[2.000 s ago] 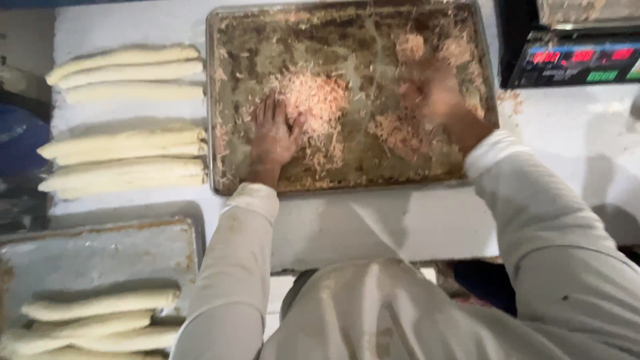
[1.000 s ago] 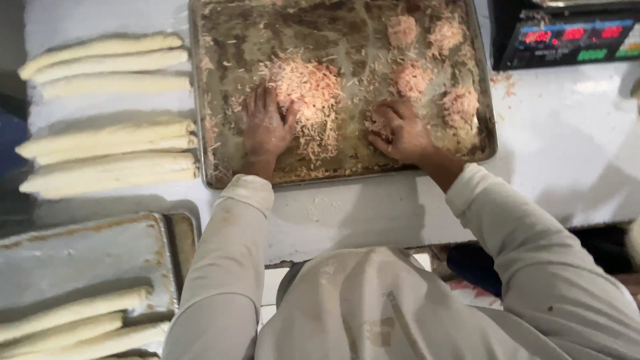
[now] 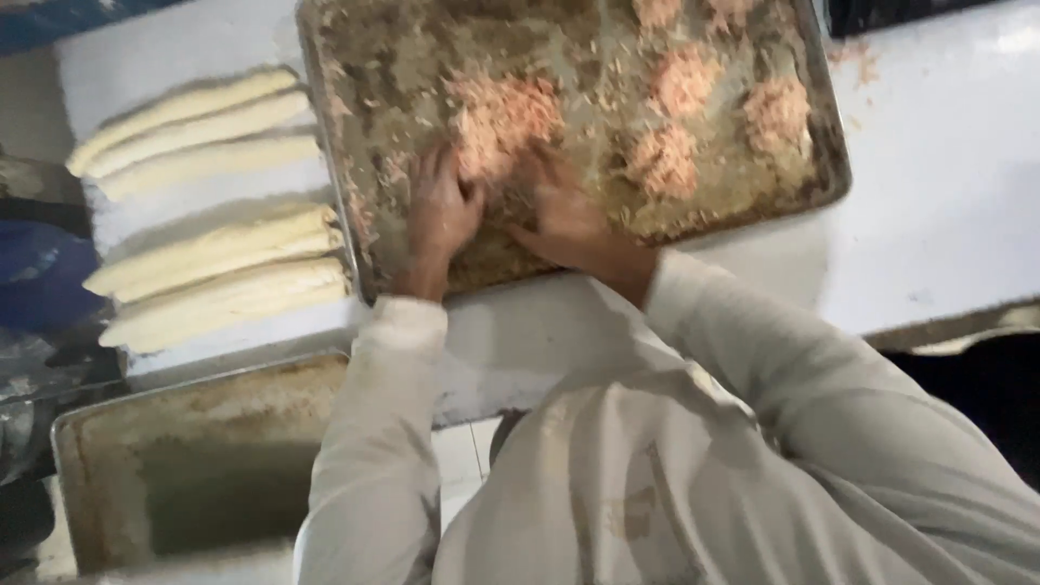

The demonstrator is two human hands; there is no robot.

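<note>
A worn metal baking sheet (image 3: 569, 195) lies on the white table. On it is a large loose pile of pinkish shredded filling (image 3: 504, 118), with several small mounds of the same shreds (image 3: 666, 161) on the right side. My left hand (image 3: 443, 203) rests at the pile's lower left edge, fingers on the sheet and against the shreds. My right hand (image 3: 565, 207) is at the pile's lower right edge, blurred, its fingertips among the shreds. Whether it grips any of them is not clear.
Several long dough strips (image 3: 219, 252) lie in two groups on the white table (image 3: 934, 179), left of the sheet. A second metal tray (image 3: 236, 455) is below them at the lower left. Stray shreds (image 3: 861, 61) lie right of the sheet. A dark object shows at the top right.
My right hand has moved left from the small mounds to the large pile. A mound now shows where it was a second ago. The left hand stays beside the pile. The view has shifted.
</note>
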